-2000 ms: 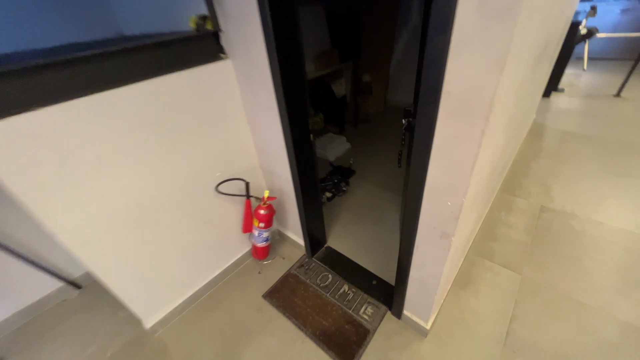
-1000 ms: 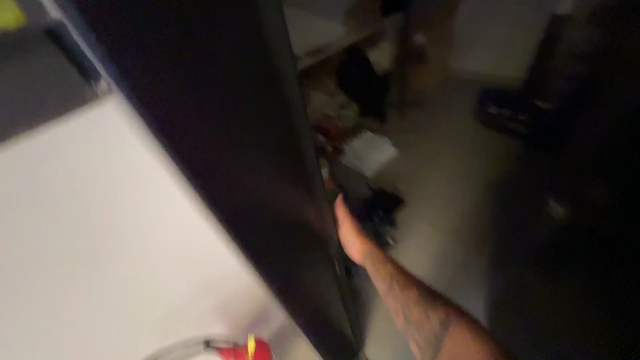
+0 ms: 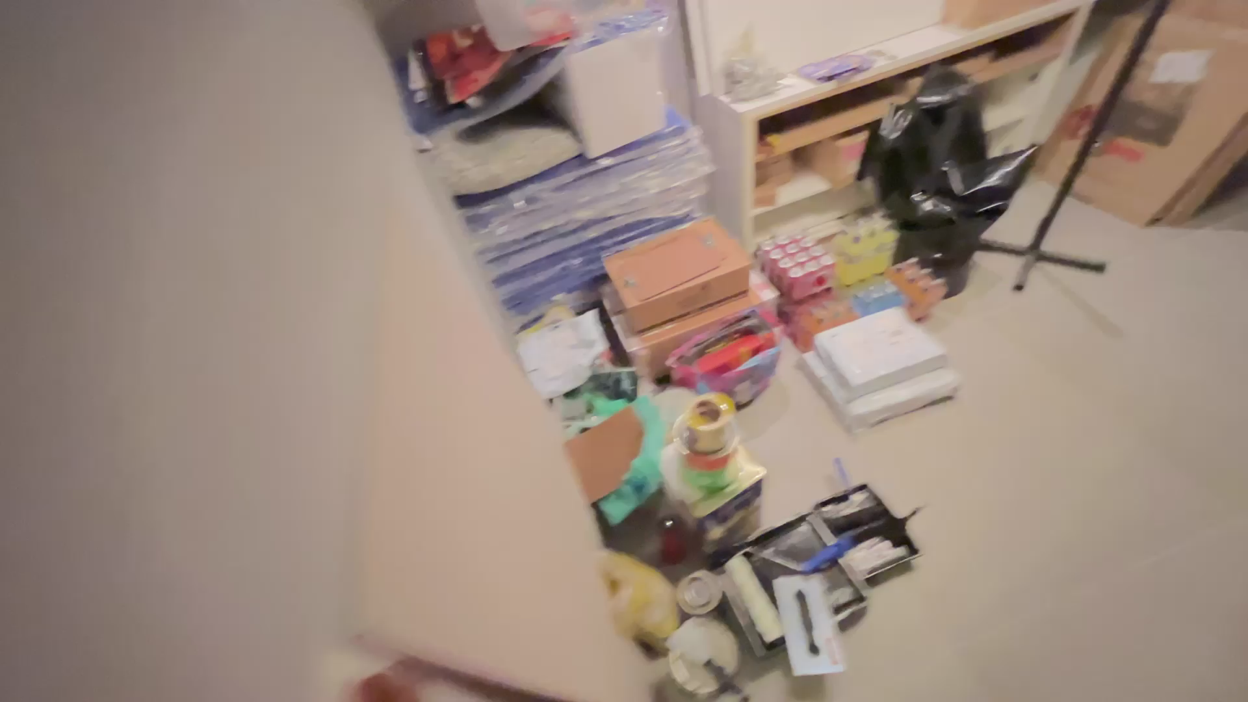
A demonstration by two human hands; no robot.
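Note:
Neither of my hands can be made out. Black paint trays (image 3: 795, 551) lie on the floor, with a paint roller (image 3: 754, 597), a blue-handled tool (image 3: 827, 554) and a white card-backed packet (image 3: 808, 624) on or against them. Beside them, a roll of tape (image 3: 706, 419) tops a stack of containers. A yellow plastic bag (image 3: 639, 600) and a round white container (image 3: 702, 653) are near the wall edge. Farther back are a cardboard box (image 3: 678, 273), packs of drink cans (image 3: 798, 265) and stacked white packages (image 3: 880, 353).
A pale wall (image 3: 468, 439) fills the left side. Behind the boxes are plastic-wrapped blue stacked goods (image 3: 595, 214) and a white shelf unit (image 3: 731, 156). A black plastic bag (image 3: 936, 166), a black stand (image 3: 1039, 253) and a large carton (image 3: 1160, 117) stand farther right. A blurred reddish shape touches the bottom edge.
The room, dark in both earlier frames, is now lit. The hand and tattooed forearm reaching past the dark door frame are out of view. The view has moved in toward the stored goods.

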